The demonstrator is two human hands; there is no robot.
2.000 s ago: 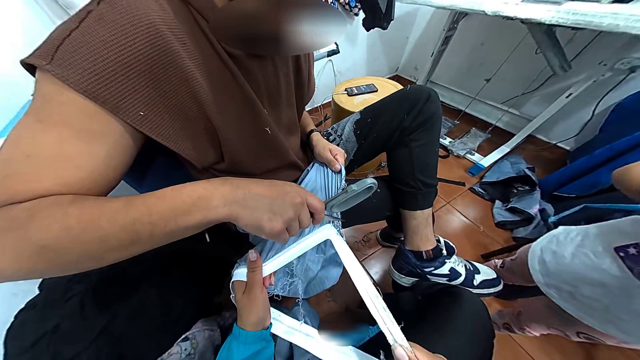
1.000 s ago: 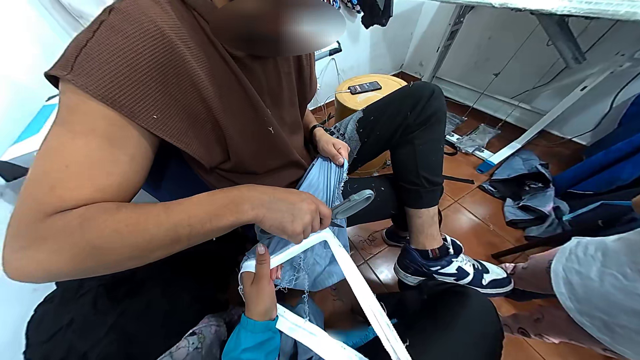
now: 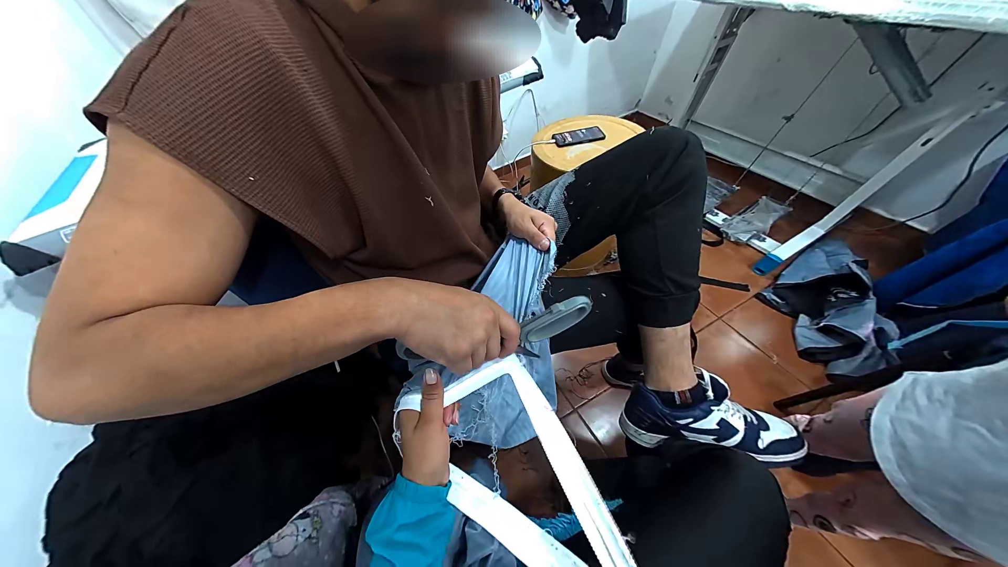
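Observation:
My left hand [image 3: 426, 441], in a blue sleeve, comes up from the bottom and pinches one side of a bent white fabric band [image 3: 551, 437], thumb on top. My right hand is out of view. The band lies against light blue cloth [image 3: 504, 405] with frayed edges and hanging threads. Just above my left hand, a co-worker's hand [image 3: 461, 327] holds grey-handled scissors [image 3: 557, 319] near the band's corner; the blades are partly hidden. The co-worker's other hand [image 3: 529, 224] grips the upper part of the gathered cloth.
The co-worker sits close in front, with a crossed leg and a sneaker [image 3: 709, 421] to the right. Behind is a yellow drum [image 3: 579, 153] bearing a phone [image 3: 579, 136]. Garments [image 3: 839, 307] lie on the tiled floor, near a metal table frame [image 3: 882, 177]. Another person's leg is at right.
The fingers seen on the band's lower right end two seconds ago have left the view. My left hand still holds the band, and the co-worker's scissors stay near its corner.

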